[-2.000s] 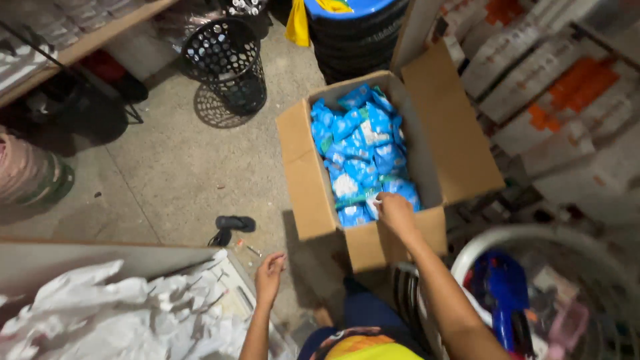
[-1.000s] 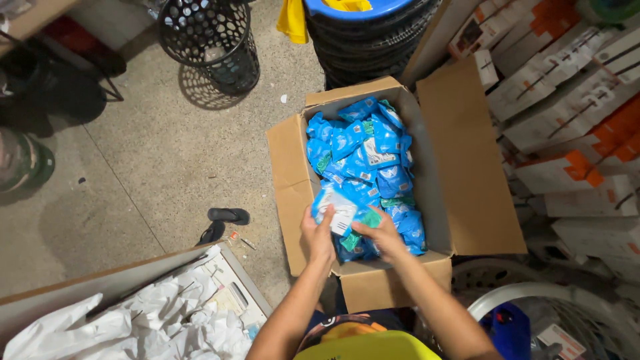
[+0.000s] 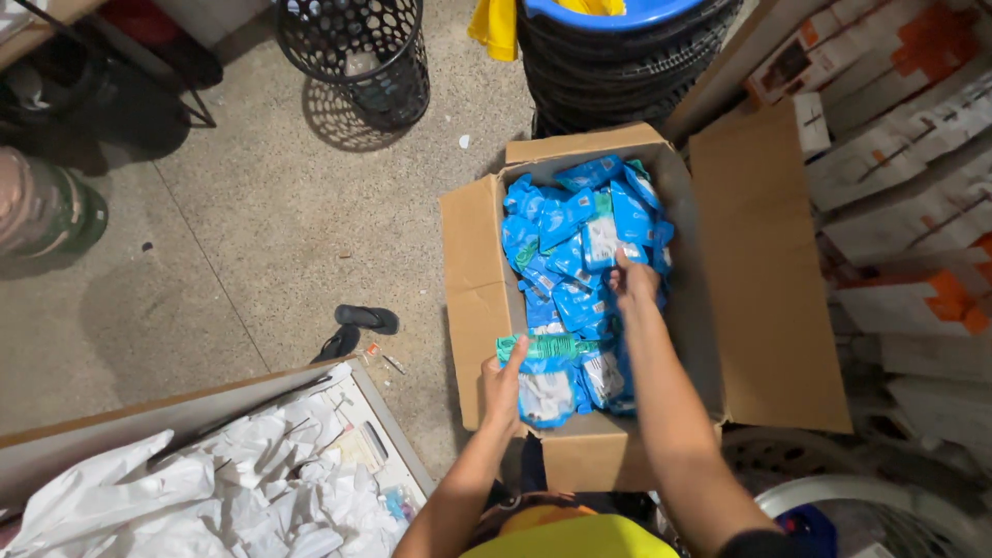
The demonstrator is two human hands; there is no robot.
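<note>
An open cardboard box (image 3: 474, 267) holds a heap of blue plastic packets (image 3: 566, 221), some with white and green parts. My left hand (image 3: 504, 380) grips a blue packet with a green band (image 3: 546, 387) by its left side, over the near left part of the box. Deeper in, my right hand (image 3: 635, 283) reaches over the heap, its fingertips at a blue packet with a white printed panel (image 3: 604, 240). Whether those fingers close on it cannot be told.
A black perforated basket (image 3: 403, 85) and stacked black tubs (image 3: 604, 70) stand beyond. Black flip-flops (image 3: 368, 318) lie on the floor. Crumpled white sheets (image 3: 232, 480) fill a container at lower left. Boxes (image 3: 891, 302) line the right; a round pale basket (image 3: 821, 488) is at lower right.
A second ago both hands held a packet together over the box. Now my left hand holds a packet at the box's near left, and my right hand has moved away, farther into the box.
</note>
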